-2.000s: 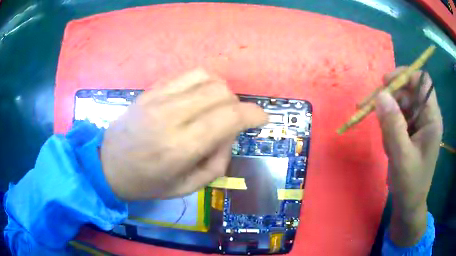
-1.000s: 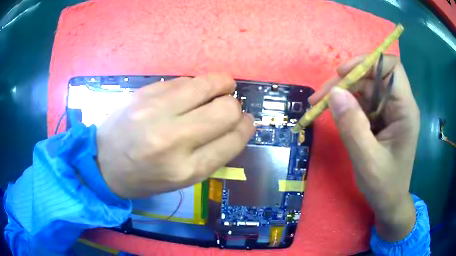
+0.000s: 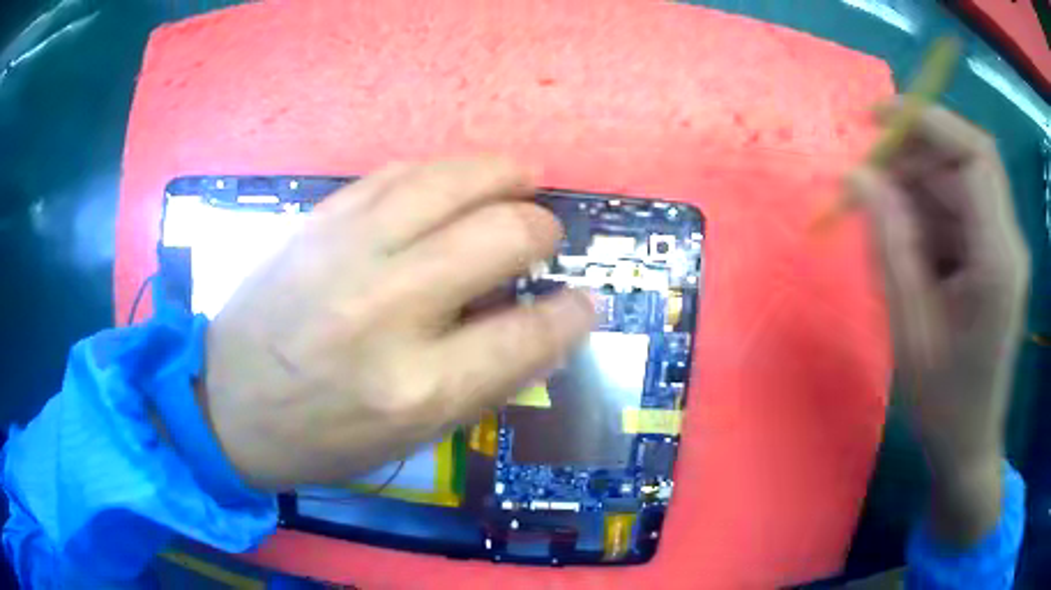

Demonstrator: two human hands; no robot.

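The open tablet [image 3: 686, 277] lies insides up, with its blue main board [image 3: 553, 484] at the right end and a silver shield cover [image 3: 576, 421] with pale yellow tape on it. My left hand [image 3: 403, 311] is over the tablet's upper middle, fingertips bent close together at the board's top left. Small pale bits show near the fingertips; I cannot tell if they are held. My right hand [image 3: 951, 242] is right of the tablet, raised and blurred, shut on the yellow pry stick [image 3: 905, 121]. The tweezers cannot be made out.
A red foam pad [image 3: 784, 461] lies under the tablet on a glossy green bench [image 3: 58, 231]. The battery [image 3: 403, 478], edged in yellow, is partly hidden by my left hand. A thin dark wire [image 3: 141, 297] shows at the tablet's left edge. Another red surface shows in the top right corner.
My right hand first came in with the pry stick's tip at the board's top right, then drew back right. My left hand stays over the tablet.
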